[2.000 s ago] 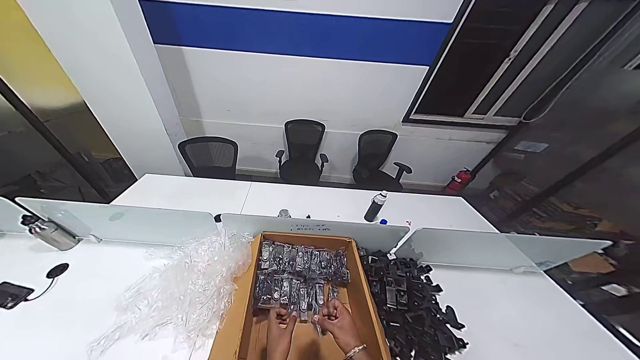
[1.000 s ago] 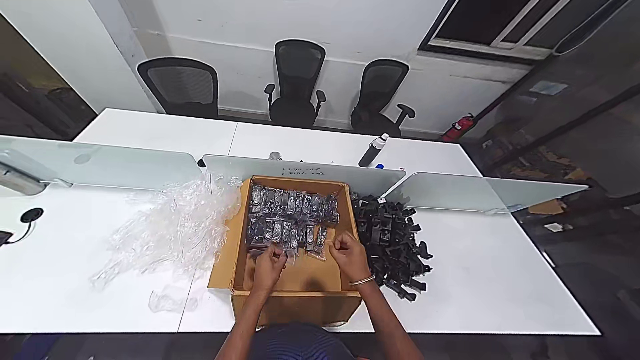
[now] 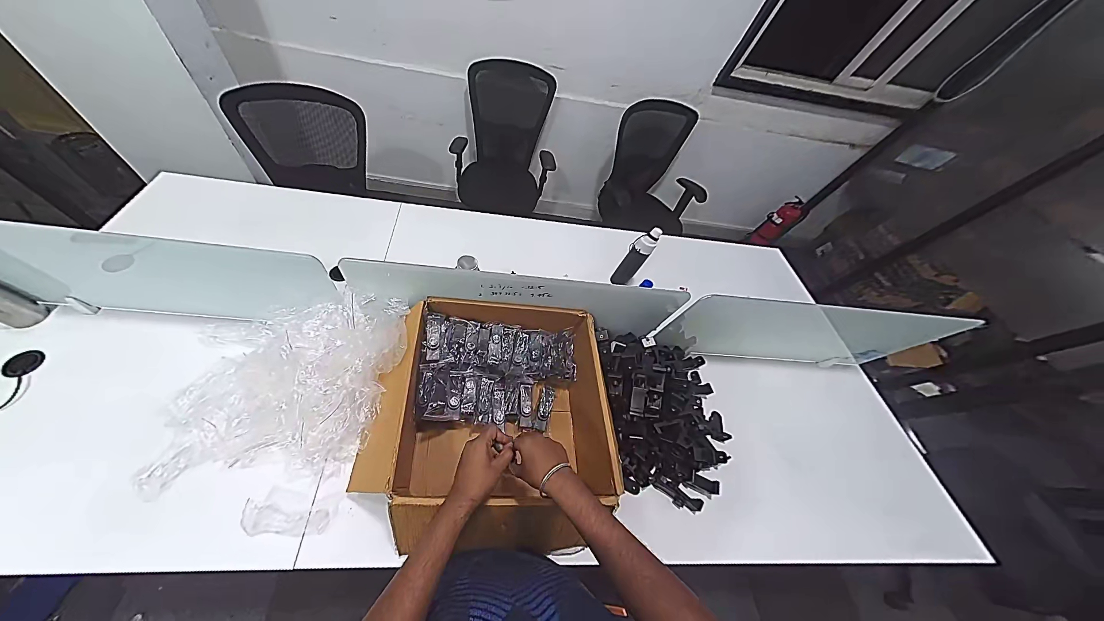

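Observation:
An open cardboard box (image 3: 509, 511) stands on the white table, with two rows of dark parts in clear plastic bags (image 3: 496, 345) inside. Over the near part of the box, my left hand (image 3: 485, 464) and my right hand (image 3: 536, 457) meet, fingertips together. Something small and dark shows between the left fingers; what it is cannot be made out. Whether the right fingers also pinch it is hidden. A bracelet circles my right wrist. Left of the box lies a heap of empty clear plastic bags (image 3: 293, 388); a pile of loose black plastic parts (image 3: 660, 418) lies to its right.
Low frosted glass dividers (image 3: 569, 293) run behind the box. Beyond them stand a dark bottle with a white cap (image 3: 636, 256) and several black office chairs (image 3: 509, 129). One crumpled clear bag (image 3: 280, 511) lies near the front edge of the white table (image 3: 811, 483).
My hands, apart over the box one second ago, have come together at its near part. The view has shifted since two seconds ago.

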